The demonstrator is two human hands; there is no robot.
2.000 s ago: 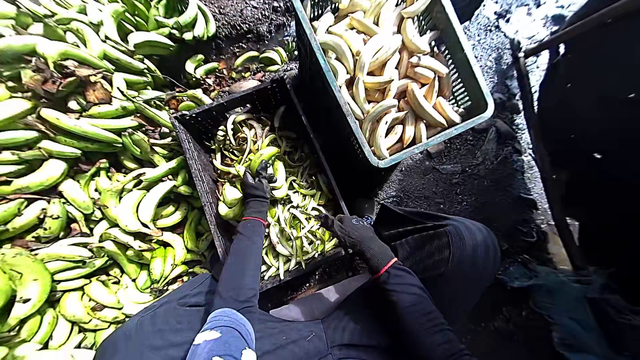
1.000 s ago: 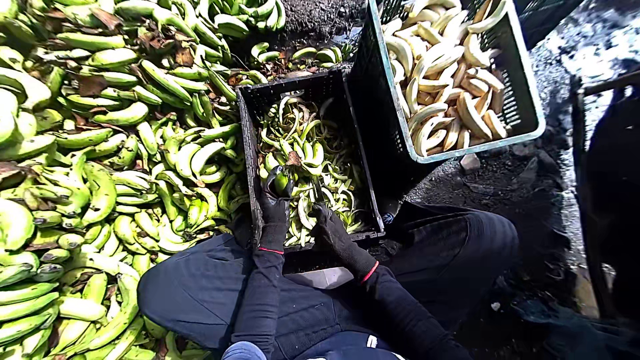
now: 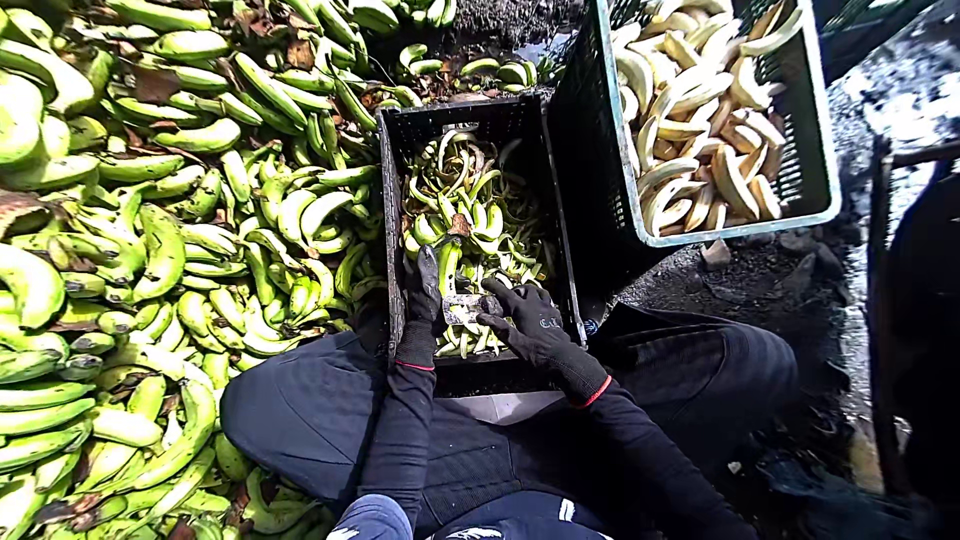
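My left hand (image 3: 424,289), in a dark glove with a red cuff edge, is closed along the left side of a green plantain (image 3: 450,266). My right hand (image 3: 531,319), gloved alike, grips a short flat blade (image 3: 462,308) that lies across the plantain's lower end. Its handle is mostly hidden by my fingers. Both hands are over a black plastic crate (image 3: 562,225) set before my crossed legs. Green peel strips (image 3: 517,259) lie in the crate, and a bunch of green plantains (image 3: 480,217) rests on them beyond my hands.
Green plantains (image 3: 199,135) are heaped along the whole left side, with dry leaf bits among them. A green plastic crate (image 3: 750,229) of peeled plantains (image 3: 697,112) stands at the upper right. Small stones (image 3: 716,255) lie on dark ground below it. A dark pole-like frame (image 3: 879,300) stands at far right.
The blade, hidden or unclear before, now shows across the plantain. My left hand has gone from a rounded grip to lying along the plantain. The view has shifted.
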